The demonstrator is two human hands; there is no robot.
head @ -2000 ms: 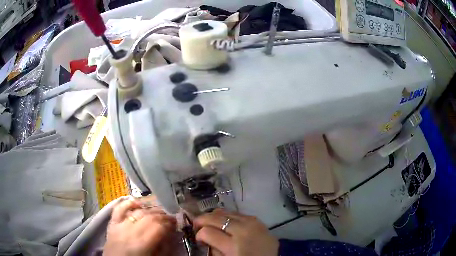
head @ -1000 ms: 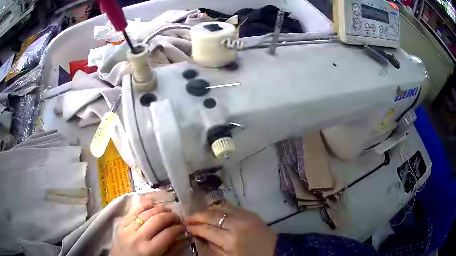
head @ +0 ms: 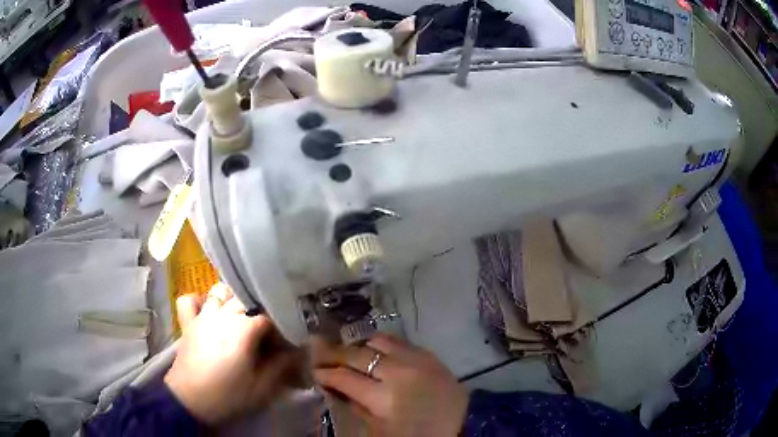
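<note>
The white sewing machine (head: 478,162) spans the view, its head above my hands. My left hand (head: 226,354) is left of the needle area, below the machine head, partly blurred, with its fingers up by the yellow sticker. My right hand (head: 397,380), with a ring, lies just right of the presser foot area, fingers bent toward the needle. The needle, the foot and whatever lies under my fingers are hidden or blurred. I cannot tell what either hand holds. Pale cloth (head: 128,386) runs out at the left beside my left hand.
Stacked pale panels (head: 68,299) lie at the far left. A yellow sticker (head: 189,271) and a hanging tag (head: 171,224) are left of the head. A bundle of tan strips (head: 546,277) lies under the arm. A white bin (head: 111,68) with cloth stands behind. A red-handled tool (head: 171,26) stands upright.
My left hand has moved up and left and turned, away from my right hand's fingertips, and its dark sleeve now shows. My right hand stays near the foot. The view has shifted slightly.
</note>
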